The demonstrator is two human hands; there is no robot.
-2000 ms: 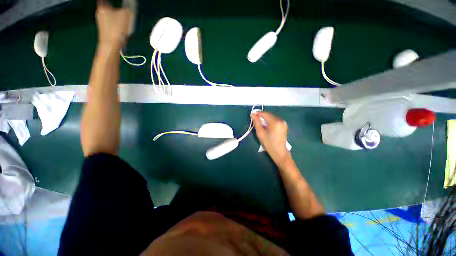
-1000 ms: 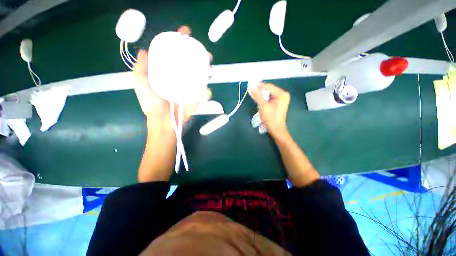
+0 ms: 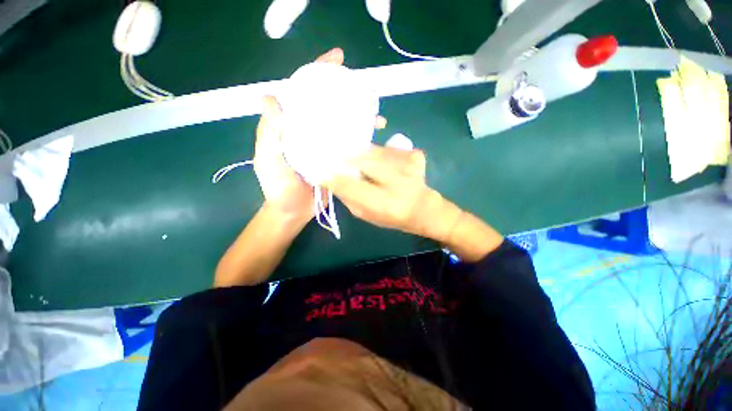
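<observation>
A rounded white device (image 3: pixel 329 116) is held up in front of me over the rail, with white cord loops hanging from its lower end. My left hand (image 3: pixel 277 164) holds it from the left and beneath, with fingertips showing past its edges. My right hand (image 3: pixel 385 185) is at its lower right side, fingers bent against the shell; whether a cloth is in the fingers cannot be seen. Another white device (image 3: pixel 399 142) shows partly behind my right hand on the green bench. A thin cord loop (image 3: pixel 233 170) shows left of my left hand.
More white devices, one with several cords (image 3: pixel 136 28), lie beyond the pale rail (image 3: pixel 193 114). At right are a silver-topped dispenser bottle (image 3: pixel 526 100), a red-capped bottle (image 3: pixel 554 68), a slanting support (image 3: pixel 522 32) and yellow sheets (image 3: pixel 697 120). White wipes (image 3: pixel 46 172) lie at left.
My left hand came back from beyond the rail with the white device. My right hand has moved left from the cord and small devices to the held device. The view has shifted right.
</observation>
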